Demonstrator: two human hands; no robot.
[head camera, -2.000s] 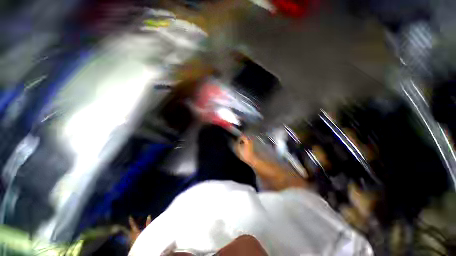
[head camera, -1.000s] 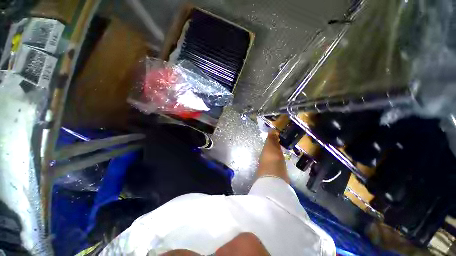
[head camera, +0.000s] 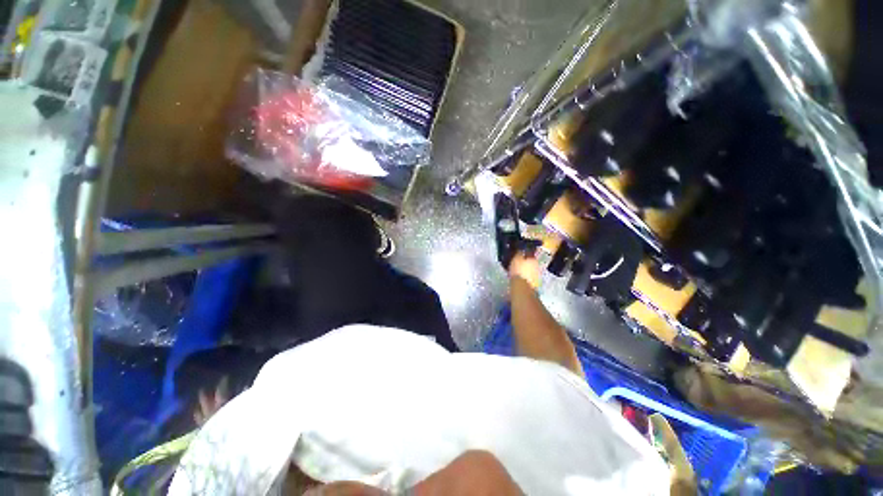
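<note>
My right hand (head camera: 525, 266) reaches forward to the front edge of the wire shelf. Its fingers are on a black moulding (head camera: 506, 231), which stands out beyond the fingertips; the grip is partly hidden. More loose black mouldings (head camera: 605, 257) lie on the shelf over brown cardboard (head camera: 566, 217). My left hand (head camera: 211, 399) is low at the left beside my white shirt, small and dim. Its fingers look apart and I see nothing in it.
A carton of black parts (head camera: 441, 89) stands on the floor, with a clear plastic bag with red contents (head camera: 300, 121) over its near end. The pale bench (head camera: 34, 252) runs along the left. A blue crate (head camera: 712, 441) is at the lower right. Clear plastic (head camera: 808, 107) hangs at the upper right.
The view has shifted, so the carton and bag sit higher and further left. My right hand, at the shelf edge before, now shows with a black moulding. My left hand has come into view.
</note>
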